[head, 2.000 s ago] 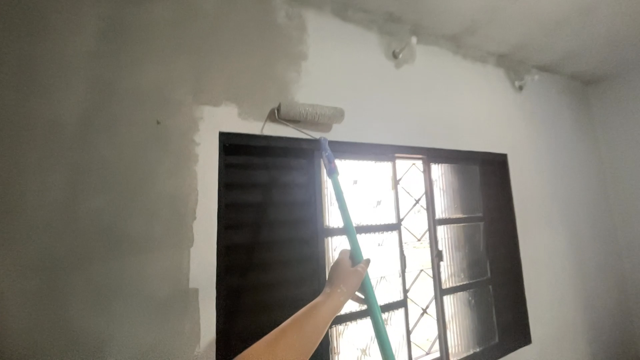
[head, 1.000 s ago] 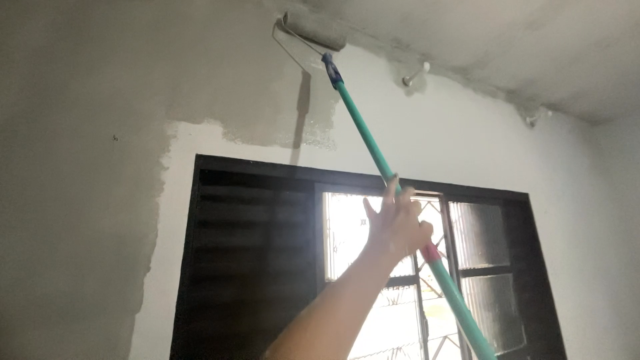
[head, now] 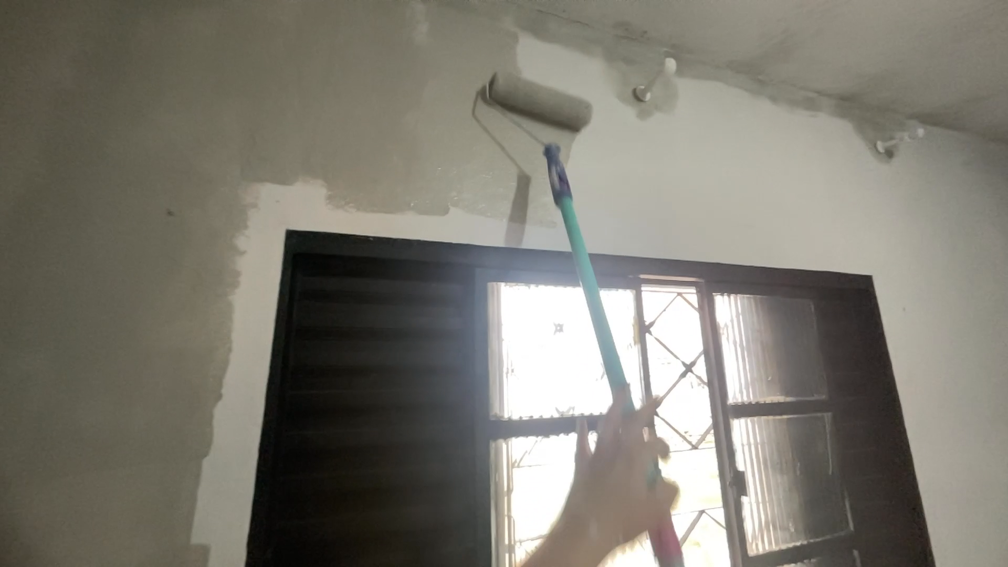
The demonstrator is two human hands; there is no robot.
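My left hand (head: 622, 480), blurred, is around a green extension pole (head: 594, 315) in front of the window, with some fingers apart. A red or pink part of the pole shows below the hand. At the pole's top, a blue-purple handle (head: 557, 173) and wire frame hold a paint roller (head: 539, 101), which is grey with paint. The roller lies against the wall above the window, at the right edge of the wet grey paint (head: 378, 110). Its shadow falls on the wall below. My right hand is out of view.
A dark metal window frame (head: 583, 261) has a louvred shutter (head: 378, 394) at left and glass panes with bars at right. Two white wall fittings (head: 655, 81) (head: 898, 142) stick out near the ceiling (head: 882, 47), with grey paint around them.
The roller went from just above the window up to the ceiling edge, and is now lower on the wall. Grey paint covers more of the wall above the window than two seconds ago.
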